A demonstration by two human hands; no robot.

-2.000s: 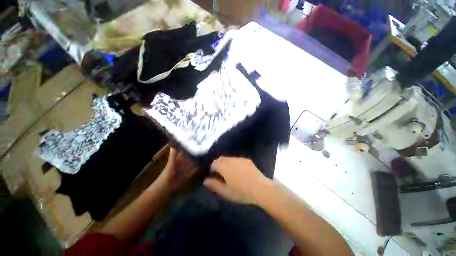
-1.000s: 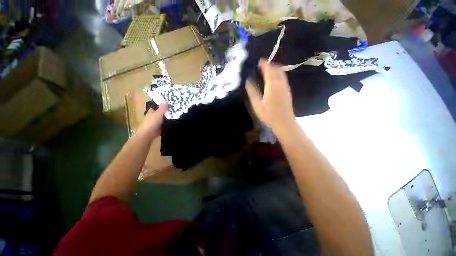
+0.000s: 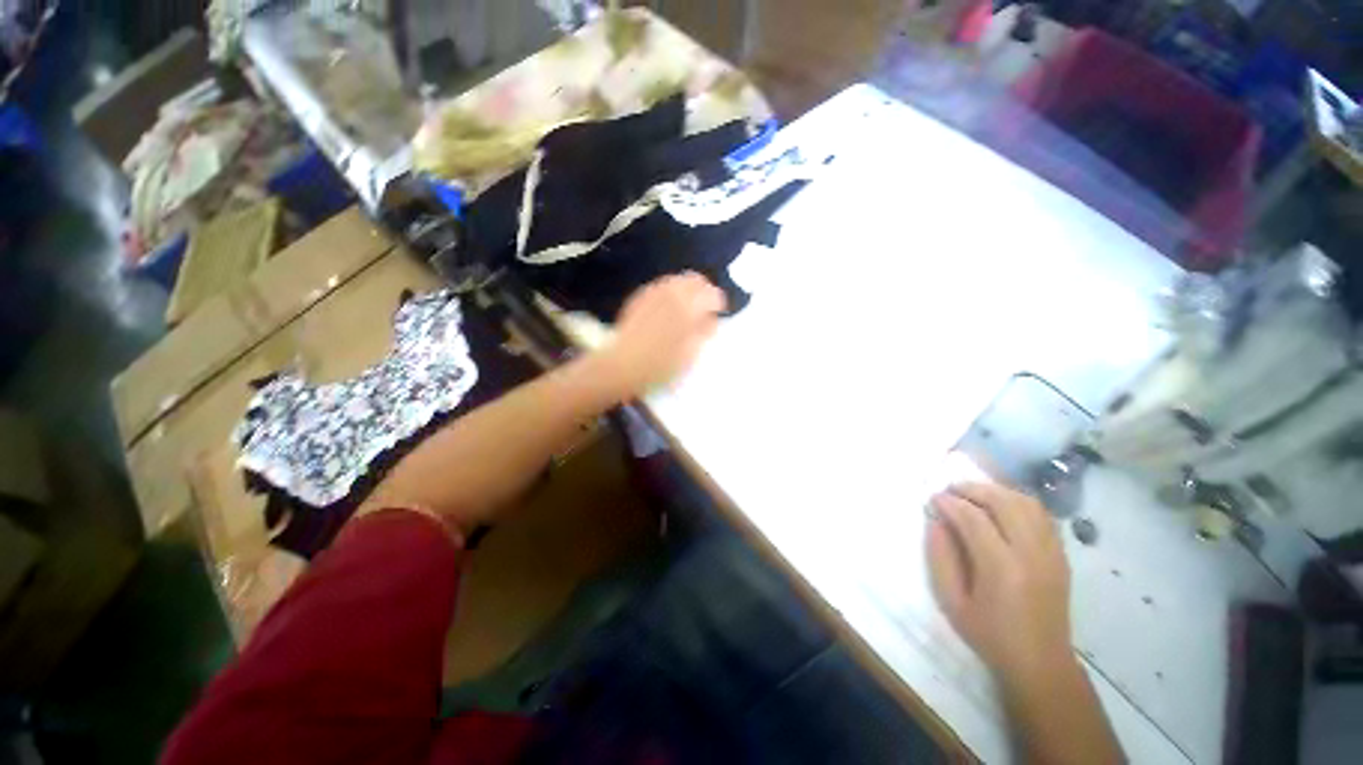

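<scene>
Black fabric pieces [image 3: 620, 165] with a thin cream strip lie at the table's upper left end. My left hand [image 3: 668, 332] is at their near edge, its fingers bent; whether it grips the fabric I cannot tell. A lace panel [image 3: 374, 401] with black fabric under it lies on the cardboard box at left, partly behind my left forearm. My right hand [image 3: 999, 565] rests on the white table left of the sewing machine, its fingers curled; blur and glare hide whether it holds anything.
The sewing machine [image 3: 1241, 404] stands at the right with its bed plate in the table. The white table [image 3: 897, 254] has a near edge running diagonally. A cardboard box [image 3: 239, 321] is at the left. A red bin [image 3: 1144, 127] is beyond the table.
The lace-and-black piece that was in my left hand now lies on the box. My left hand has moved over to the black pieces, my right hand to the table by the machine. The view has swung right.
</scene>
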